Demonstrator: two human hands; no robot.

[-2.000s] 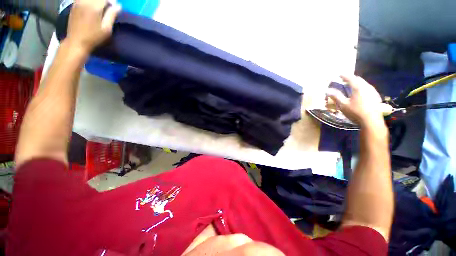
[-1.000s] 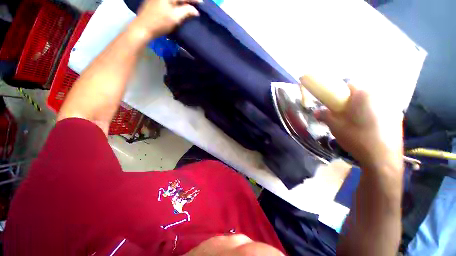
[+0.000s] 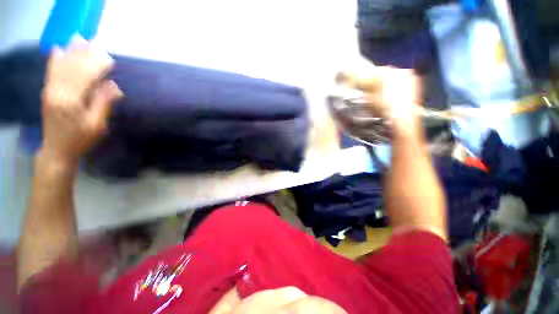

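Observation:
The picture is blurred. A dark navy garment [image 3: 202,116] lies stretched over a long raised form on the white table. My left hand [image 3: 76,101] is on the garment's left end, with the thumb and fingers around the cloth; the exact grip is blurred. My right hand [image 3: 386,92] holds the steam iron [image 3: 361,119] by its handle, just to the right of the garment's right end and apart from it. Whether the iron rests on something or is lifted cannot be told.
The white table [image 3: 245,37] lies behind the garment. A bright blue object [image 3: 72,23] is at the upper left. Bunched navy garments [image 3: 343,199] lie below the table's right edge. A yellowish hose [image 3: 521,105] runs right from the iron. A red object [image 3: 504,260] is at the lower right.
The iron was on the right part of the garment a second ago and is now off its right end. My left hand stays at the left end. The view has turned.

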